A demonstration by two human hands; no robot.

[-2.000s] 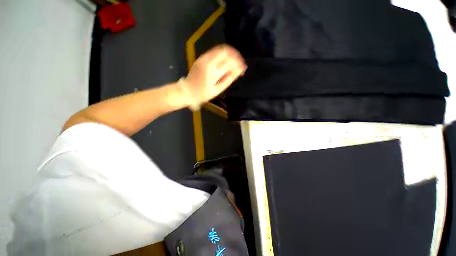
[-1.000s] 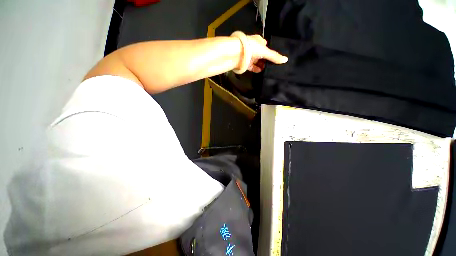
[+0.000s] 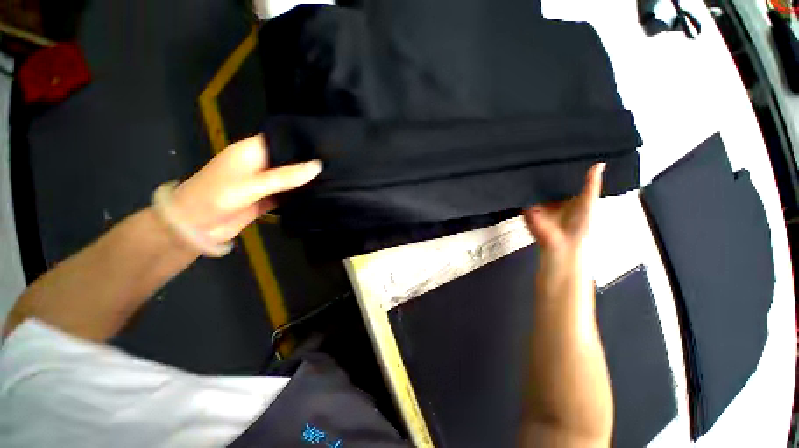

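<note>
A pile of black lining cloth [image 3: 456, 79] lies at the top centre, its near edge in folded layers. My left hand [image 3: 241, 188], with a pale band at the wrist, grips the left end of the near layer, thumb on top. My right hand [image 3: 565, 219] is at the same layer's near edge on the right, thumb up in front of the cloth; its other fingers are partly hidden under the edge. A matt black bag panel [image 3: 473, 350] lies flat on the pale work board [image 3: 377, 289], partly covered by my right forearm.
A stack of cut black panels [image 3: 718, 262] lies at the right on the white bench. Small black items [image 3: 670, 16] lie at the top right. A yellow frame [image 3: 254, 262] and a red object [image 3: 53, 72] are at the left, beyond the bench edge.
My right hand has come into view at the cloth's near edge. My left hand has gone from pointing at the cloth's left end to gripping it. The view has shifted right.
</note>
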